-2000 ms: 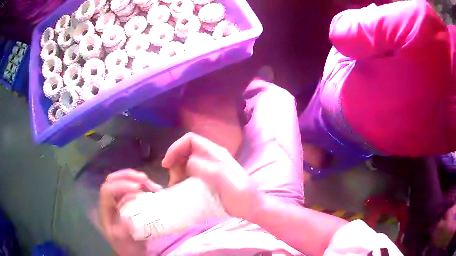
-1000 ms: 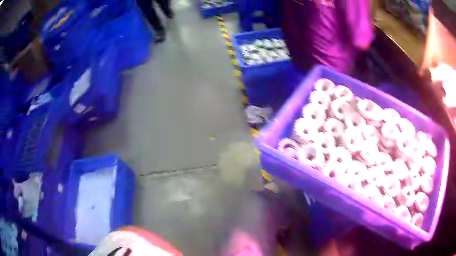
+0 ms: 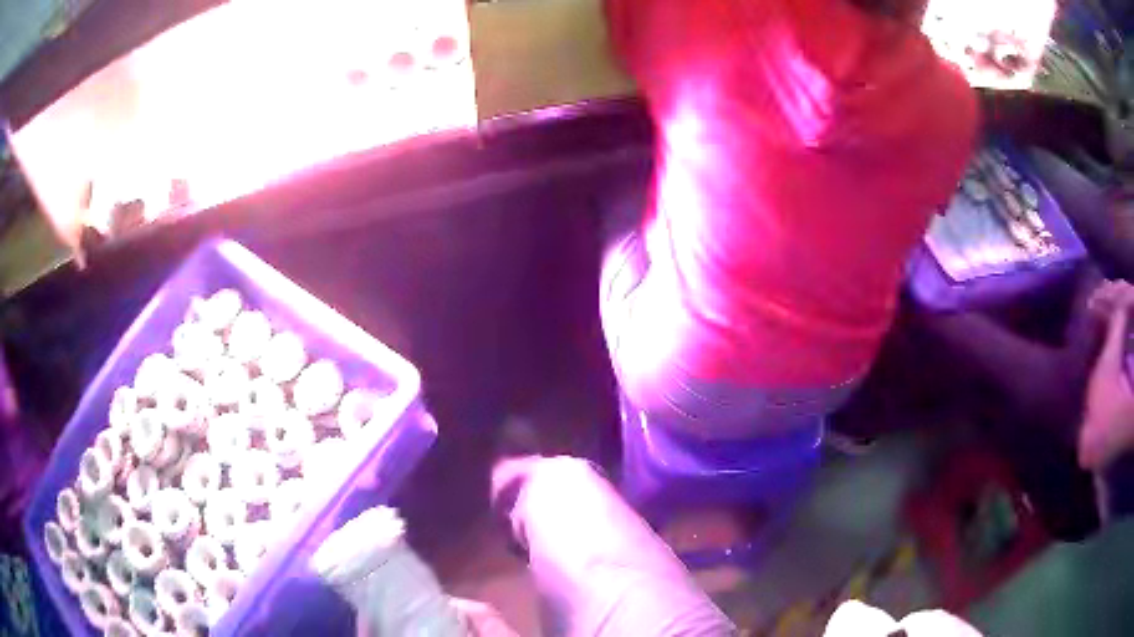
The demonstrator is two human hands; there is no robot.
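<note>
A pale tube-like piece (image 3: 396, 582) with a knobbly white end slants up from the bottom edge, beside the crate's near right corner. A small part of a hand, which looks like my right hand (image 3: 483, 618), touches its lower end; the bottom edge cuts it off, and most fingers are hidden. My white right cuff shows at the bottom right. My left hand is not in view. A violet-blue crate (image 3: 417, 404) at the left holds several white knobbly rolls (image 3: 143, 543) with dark holes.
A glaring bench (image 3: 286, 100) with a few small round things runs across the back left. A person in red (image 3: 796, 212) sits on a blue seat (image 3: 721, 479) at centre right. Another crate (image 3: 982, 237), a red stool (image 3: 976, 510) and another person's hand (image 3: 1113, 386) are at the right.
The view has swung from the aisle to the bench and the seated person. The crate now shows at the left, and a pale piece with part of a hand shows at the bottom.
</note>
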